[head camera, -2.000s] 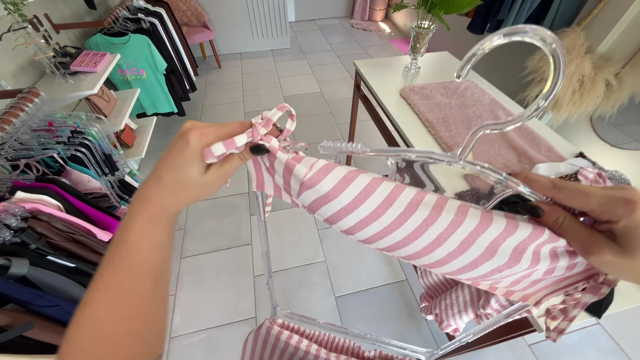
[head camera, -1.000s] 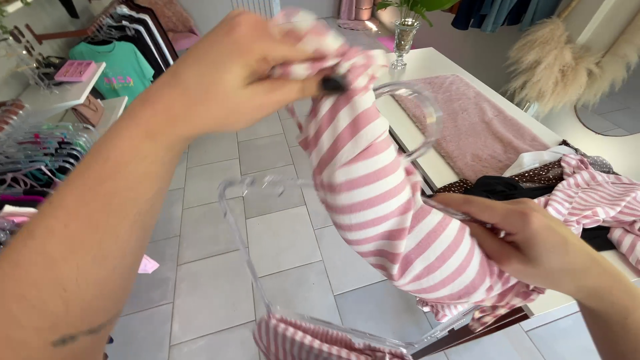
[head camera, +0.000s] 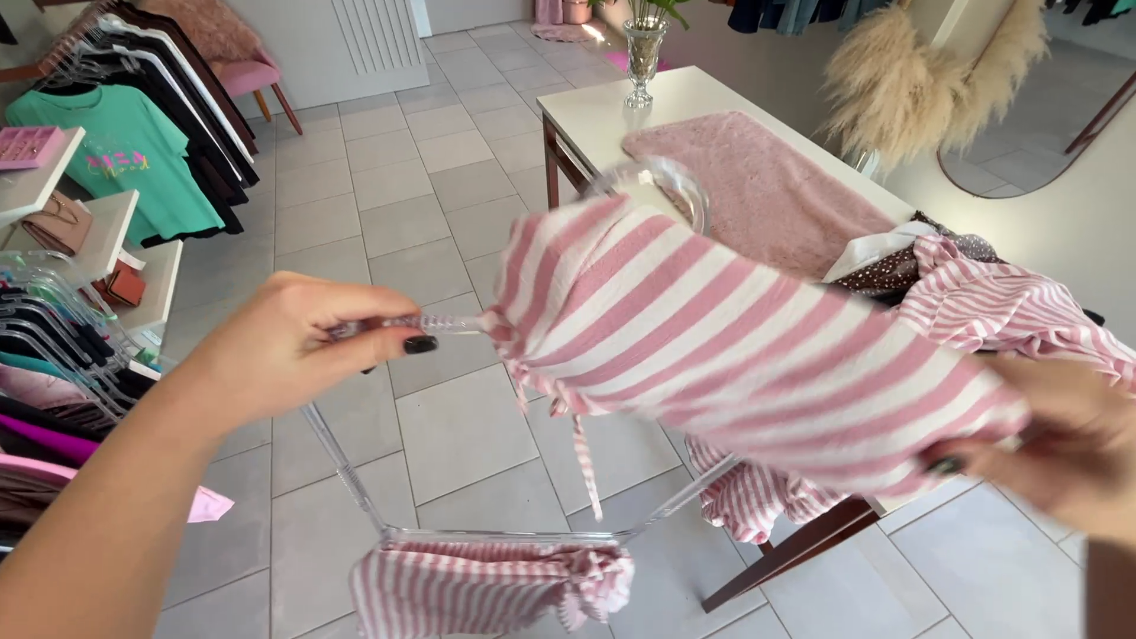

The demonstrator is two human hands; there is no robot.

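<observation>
My left hand [head camera: 311,342] grips the ridged shoulder end of a clear plastic hanger [head camera: 501,536]. Stretched across the hanger's upper part is a pink-and-white striped top [head camera: 710,328], its gathered end and thin tie close to my left fingers. My right hand [head camera: 1047,444], blurred, pinches the top's other end. Over the hanger's lower bar hangs a second striped piece [head camera: 488,590] with a knot at its right. The hanger's hook shows behind the top. More striped cloth [head camera: 768,497] hangs beneath the top at the right.
A white table [head camera: 595,102] bears a glass vase [head camera: 645,58], a pink fluffy mat [head camera: 763,186] and a pile of striped and dotted clothes [head camera: 1012,288]. At the left are shelves [head camera: 115,222] and clothes on hangers [head camera: 62,355]. A pink chair [head camera: 248,75] and a mirror [head camera: 1029,115] stand farther off.
My left hand has left the cloth's raised end and moved down to the hanger's shoulder. My right hand has moved to the right, and the top now lies lower at its left end.
</observation>
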